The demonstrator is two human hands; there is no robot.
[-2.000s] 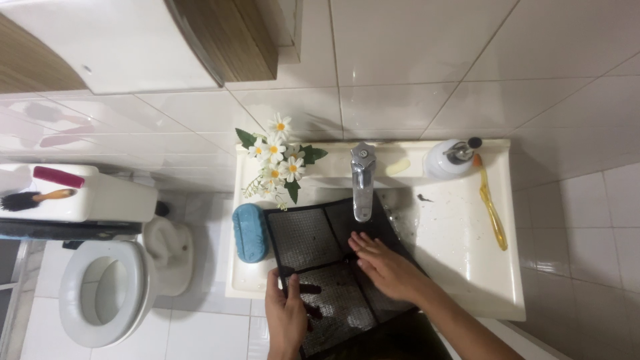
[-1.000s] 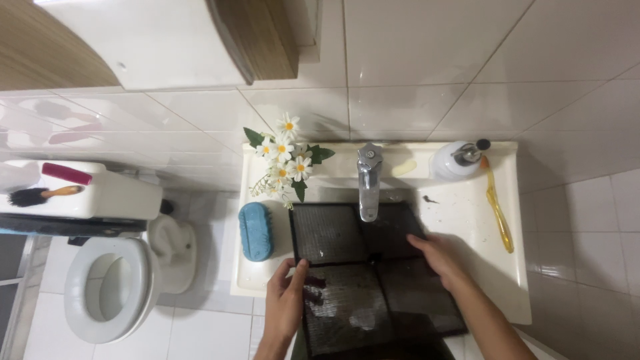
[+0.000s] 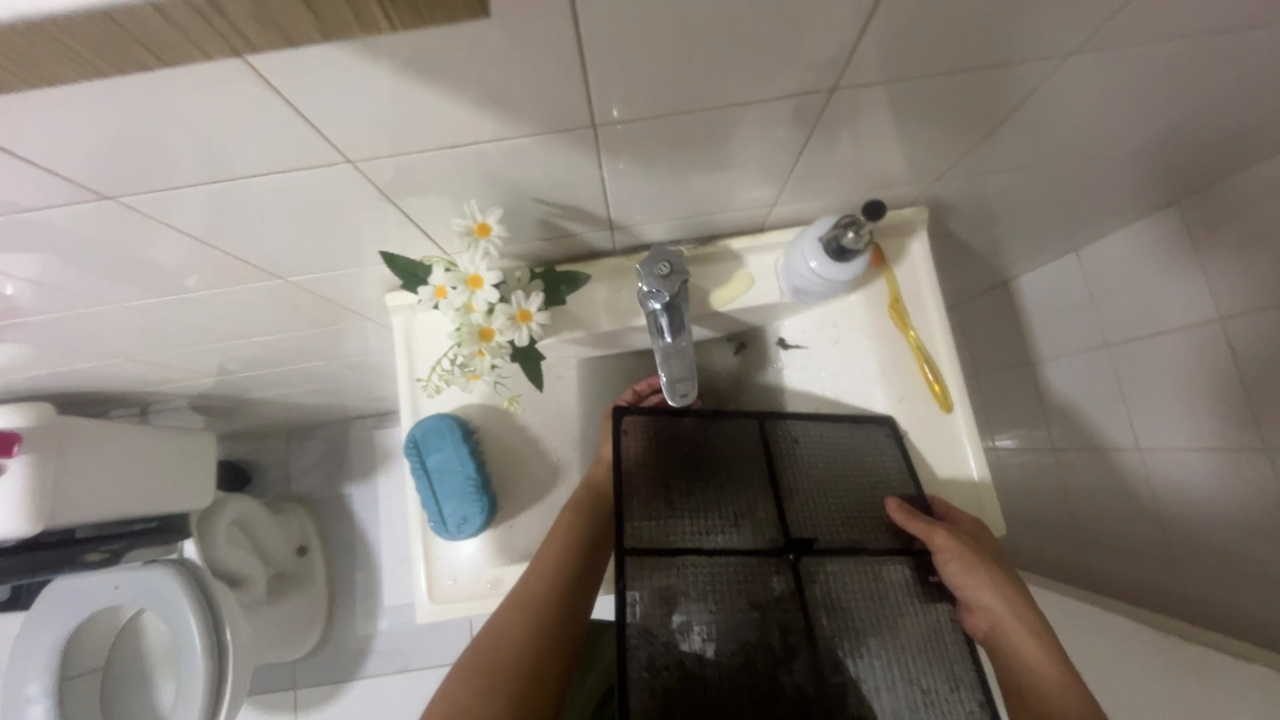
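Note:
A black-framed mesh filter panel, split into four sections and looking wet, is held over the sink. My right hand grips its right edge, thumb on top. My left hand is at the far left corner, under the spout of the chrome faucet; the panel partly hides it, and whether its fingers grip the frame I cannot tell. Small dark bits of debris lie in the basin right of the faucet.
A blue scrub brush or sponge lies on the sink's left side, near white artificial daisies. A soap dispenser, a yellow toothbrush and a soap piece are along the back and right. A toilet stands left.
The panel has moved right and toward me, off the basin's left part. My left hand has gone from the panel's left edge to its far corner by the spout. The view has shifted.

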